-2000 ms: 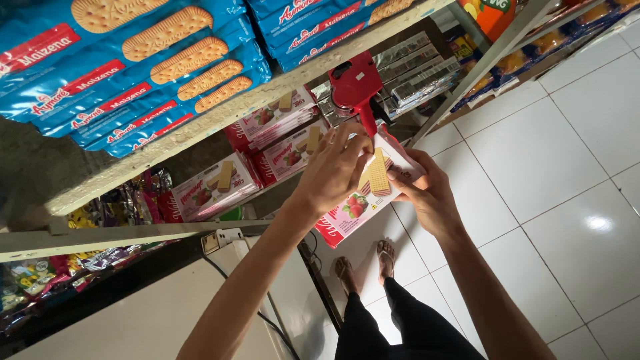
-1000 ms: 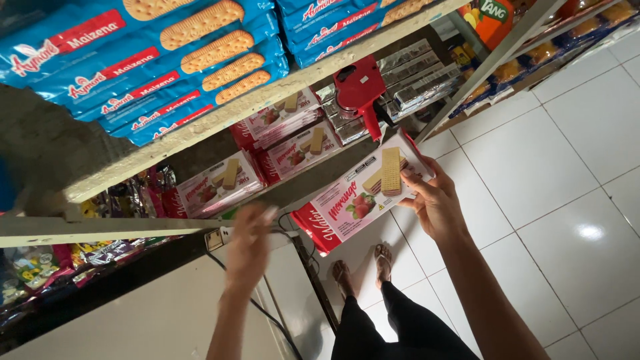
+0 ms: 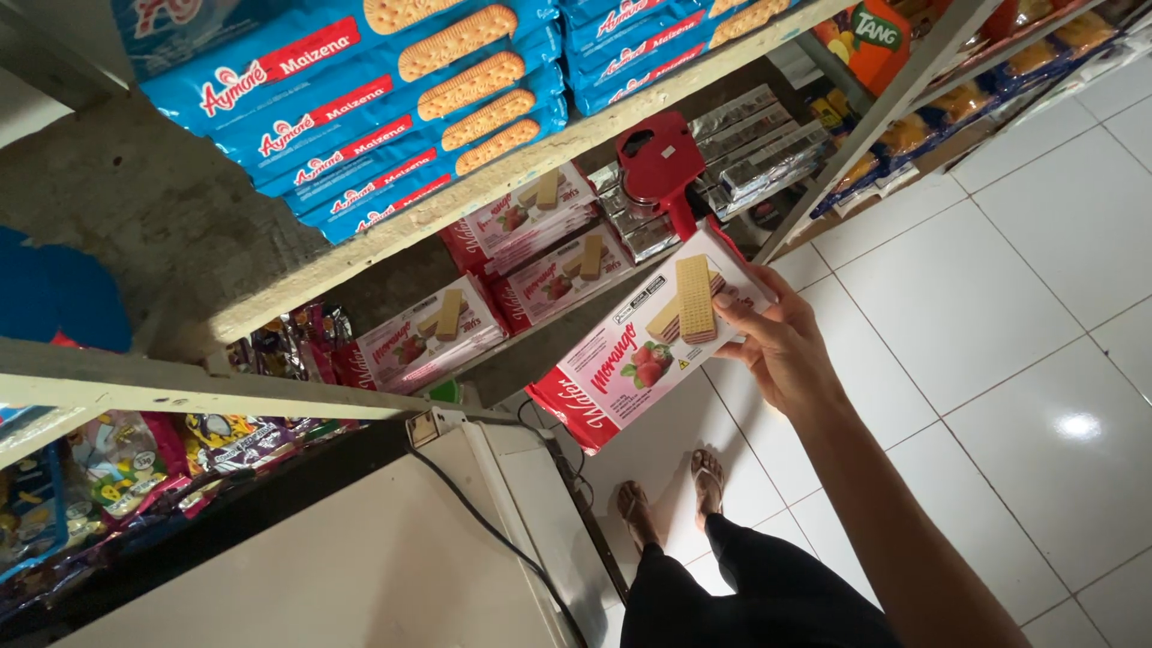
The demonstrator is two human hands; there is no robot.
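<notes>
My right hand (image 3: 778, 346) holds a pink and white pack of strawberry wafers (image 3: 621, 382) by its upper right end, thumb on the front, above the floor. The pack is tilted, its red end toward the lower left. A red handheld price labeler (image 3: 661, 157) rests on silver-wrapped packs on the lower shelf, its handle just behind the top of the held pack. More wafer packs (image 3: 427, 337) lie stacked on that shelf, left of the labeler. My left hand is out of view.
Blue biscuit packs (image 3: 360, 117) fill part of the upper shelf, whose pale edge (image 3: 270, 288) runs above the wafers. A white appliance (image 3: 360, 549) with a black cable (image 3: 490, 517) stands at the lower left. Snack bags (image 3: 135, 468) sit at the left. White floor tiles (image 3: 990, 360) spread to the right.
Two seconds ago both hands were at the wafer pack. My left hand then moved away to the lower left and has left the view. My right hand still holds the pack.
</notes>
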